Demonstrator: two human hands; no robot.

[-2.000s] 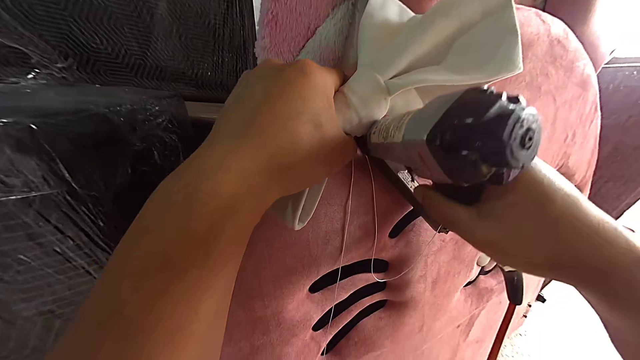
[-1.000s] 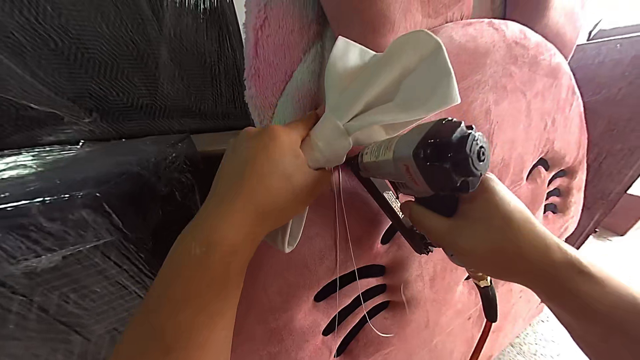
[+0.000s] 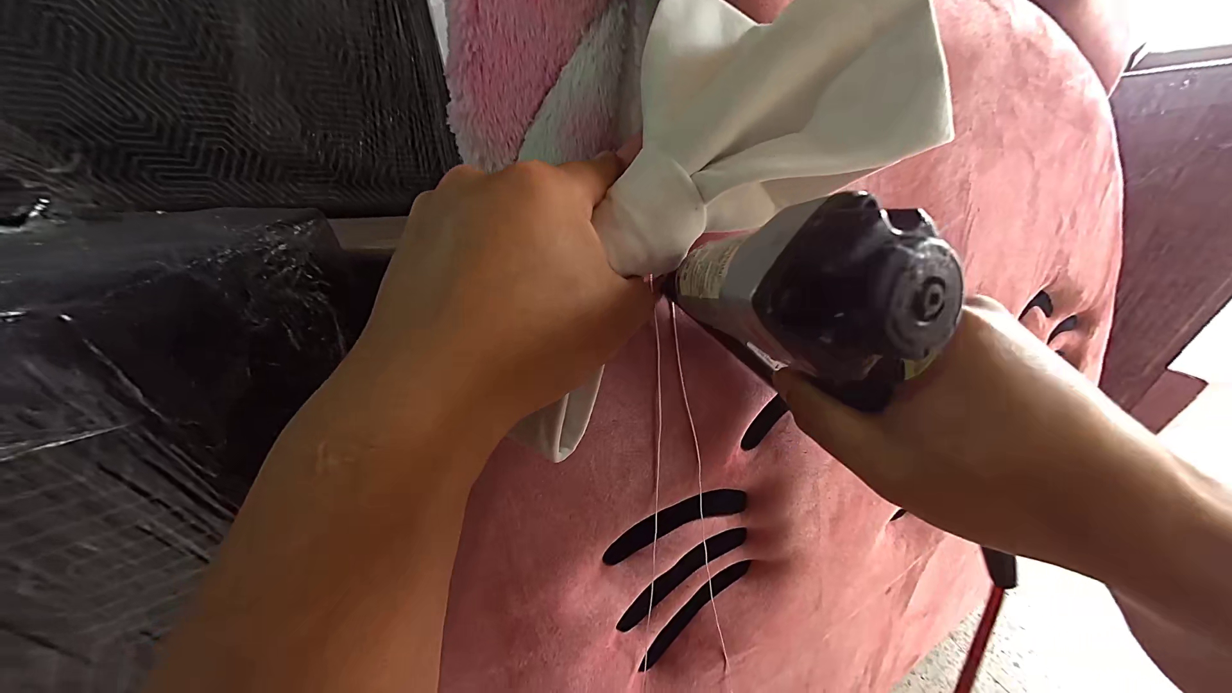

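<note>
My left hand grips the knot of a white fabric bow, whose loop fans out to the upper right. Another end of the bow shows below my wrist. A pneumatic staple or nail gun is in my right hand, its nose against or close under the knot; the contact point is hidden. Behind lies a large pink plush-covered piece with black curved stripes. Two thin threads hang from below the knot across the pink fabric.
Furniture wrapped in black plastic stands at the left. Pink and grey fluffy fabric is behind the bow. A red air hose runs down from the gun at the lower right. A mauve panel stands at the right edge.
The gun's nose has stayed near the bow's knot, with both hands keeping their holds. The gun's rear end has tilted between frames. The view has shifted closer since one second ago.
</note>
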